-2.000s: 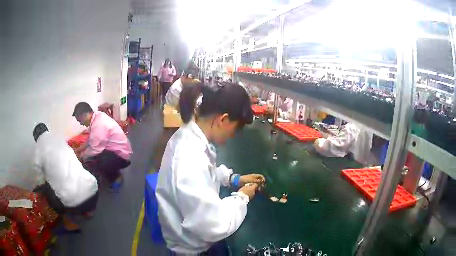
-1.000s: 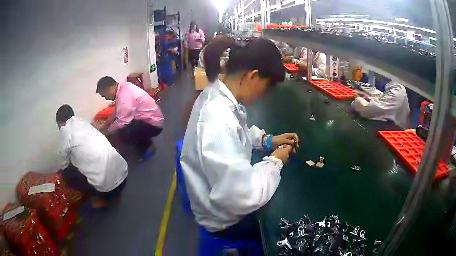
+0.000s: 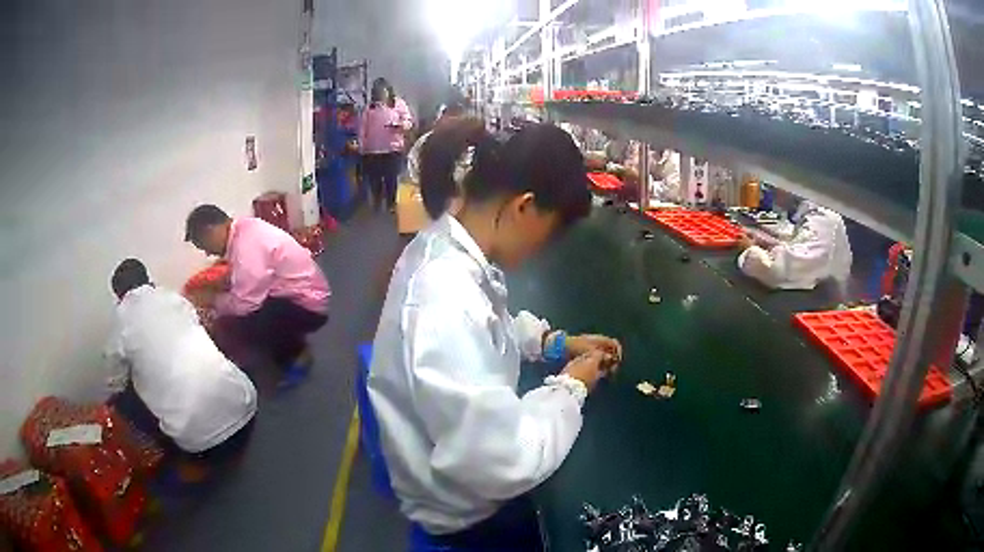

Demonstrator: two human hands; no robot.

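Neither of my hands is in the picture. Nearest in front of me, a heap of black-and-silver units [image 3: 674, 526] lies at the bottom edge on the dark green belt [image 3: 701, 458], cut off by the picture's rim. A single dark unit [image 3: 750, 404] lies farther up the belt. Small pale pieces [image 3: 655, 387] lie beside the hands of a seated worker. That worker's hands [image 3: 593, 358] are together over the belt; what they hold is too small to tell.
A seated person in white [image 3: 464, 377] sits at the belt's left edge. Red divided trays [image 3: 874, 350] line the far side by a metal post [image 3: 930, 248]. Two people crouch at left near red sacks [image 3: 86, 464]. People in pink stand far back. A shelf [image 3: 755, 140] runs above.
The view has swung left and down since the oldest frame, then slightly back. More of the unit heap shows than at first. The crouching people stay low; a second pink-clad person shows at the back.
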